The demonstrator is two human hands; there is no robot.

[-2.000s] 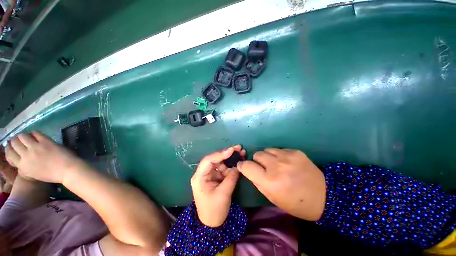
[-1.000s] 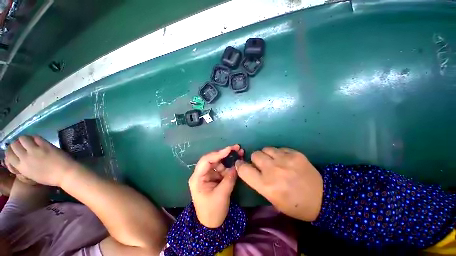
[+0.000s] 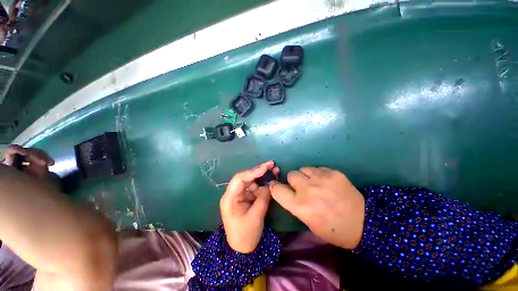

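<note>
My left hand (image 3: 246, 203) holds a small black housing (image 3: 266, 179) between thumb and fingers. My right hand (image 3: 319, 200) touches the right side of that housing with its fingertips; whether it holds anything else is hidden. Several black housings (image 3: 255, 86) lie in a loose cluster on the green bench ahead, some with the hollow side up. At the near end of the cluster are a bright green circuit board (image 3: 229, 116), another housing (image 3: 225, 132), and small boards on either side, one with a silvery-white block (image 3: 239, 132).
A black mesh-like tray (image 3: 100, 155) stands on the bench at the left. A neighbouring person's arm (image 3: 51, 221) reaches across the lower left. A white strip (image 3: 187, 50) edges the bench, and a small dark part (image 3: 67, 77) lies on the green surface beyond.
The neighbouring person's arm has swung left and their hand has moved, showing more of the bench beside the tray. My hands remain around the housing with little movement.
</note>
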